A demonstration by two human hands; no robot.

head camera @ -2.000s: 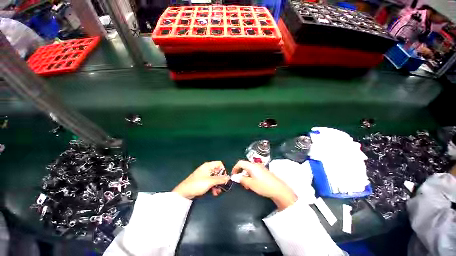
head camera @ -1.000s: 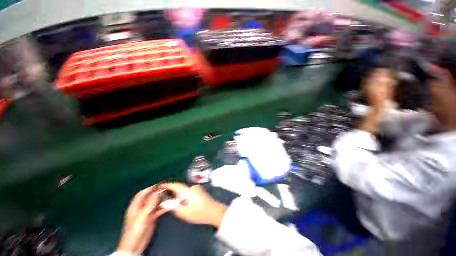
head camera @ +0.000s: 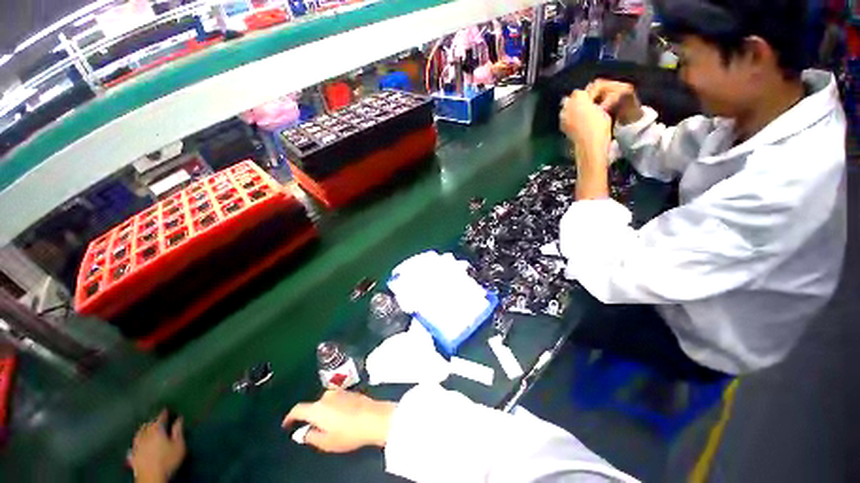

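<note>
My left hand [head camera: 157, 450] is low at the left over the green bench, partly cut off by the bottom edge. Its thumb and fingers are apart and no part shows in it. My right hand [head camera: 347, 421] is palm down near the bottle, with a small white wipe [head camera: 301, 434] held at its fingers. A small black-and-silver module [head camera: 253, 377] lies on the green belt beyond and between my hands. Another module [head camera: 363, 288] lies farther along. A clear bottle with a red-and-white label [head camera: 337, 366] stands just beyond my right hand.
A greyer bottle [head camera: 385, 312], loose white wipes [head camera: 407, 358], a wipe stack [head camera: 439, 290] on a blue tray [head camera: 462, 338] and a parts heap [head camera: 528, 241] lie rightward. Red [head camera: 179, 226] and black [head camera: 358, 127] compartment trays stand beyond. A white-coated person [head camera: 717, 226] sits at right.
The view has turned right. My hands, together earlier around a module and wipe, are now apart. The left hand no longer shows a module; the right still has the wipe.
</note>
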